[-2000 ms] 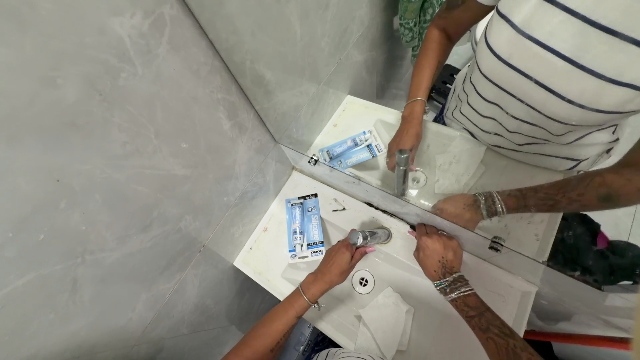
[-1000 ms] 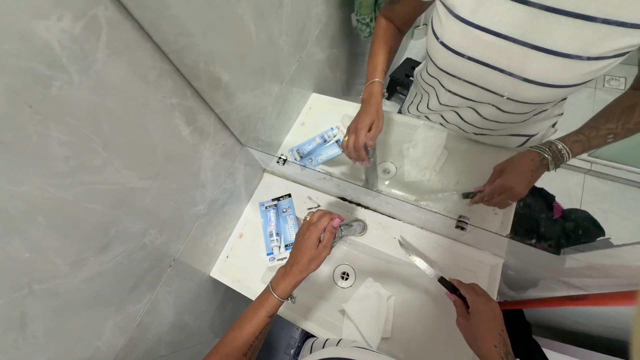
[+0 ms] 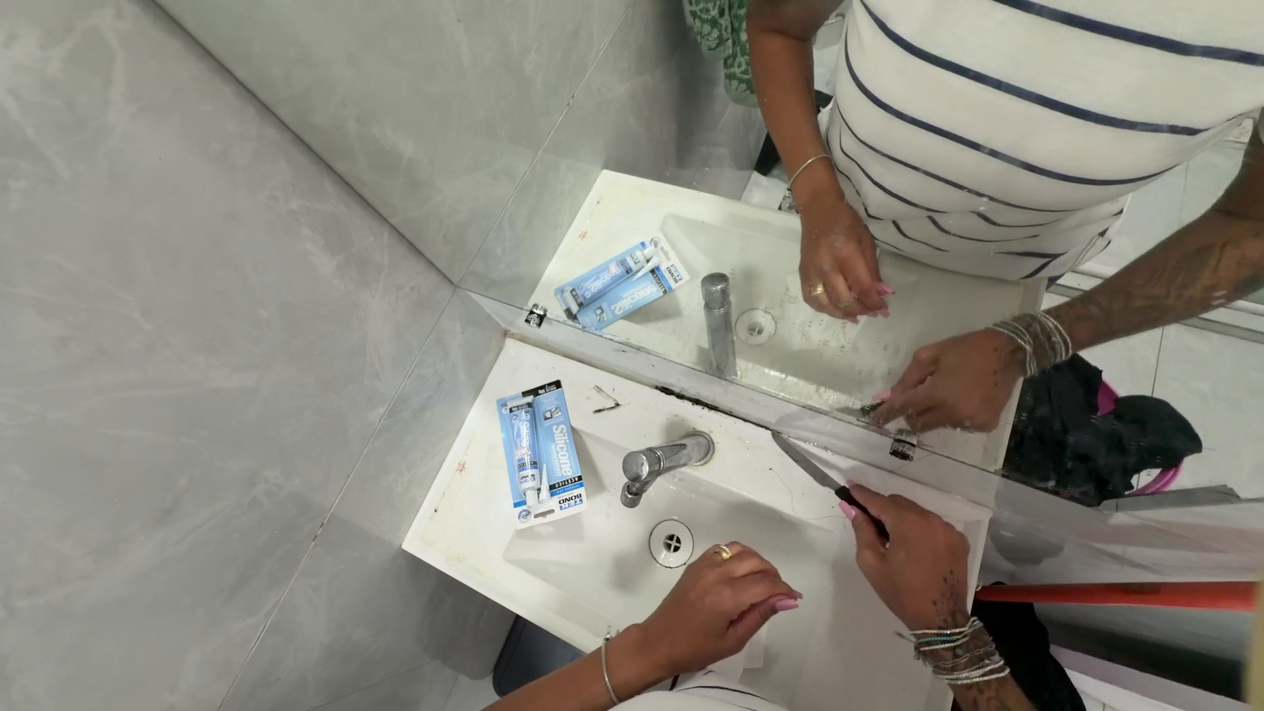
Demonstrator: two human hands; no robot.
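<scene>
My right hand (image 3: pixel 910 543) holds a knife (image 3: pixel 812 462) by its black handle, with the blade's tip at the seam (image 3: pixel 713 407) between the white washbasin top and the mirror. Dark residue lines part of that seam. My left hand (image 3: pixel 719 604) hovers over the basin (image 3: pixel 780 523) near the drain (image 3: pixel 671 543), fingers curled with nothing visible in them. A chrome faucet (image 3: pixel 668 460) stands behind the drain. On the left of the counter lies a blister pack of silicone sealant (image 3: pixel 541 454) with its tube. Small dark scraps (image 3: pixel 605 398) lie beside it.
The large mirror (image 3: pixel 652 237) rises right behind the counter, held by small clips (image 3: pixel 903 445), and reflects my arms and striped shirt. Grey marbled wall panels (image 3: pixel 247 346) close off the left side. A red bar (image 3: pixel 1126 594) lies at the right, near dark cloth.
My left hand has left the faucet and moved over the basin. My right hand has brought the knife up to the seam. The view has moved closer.
</scene>
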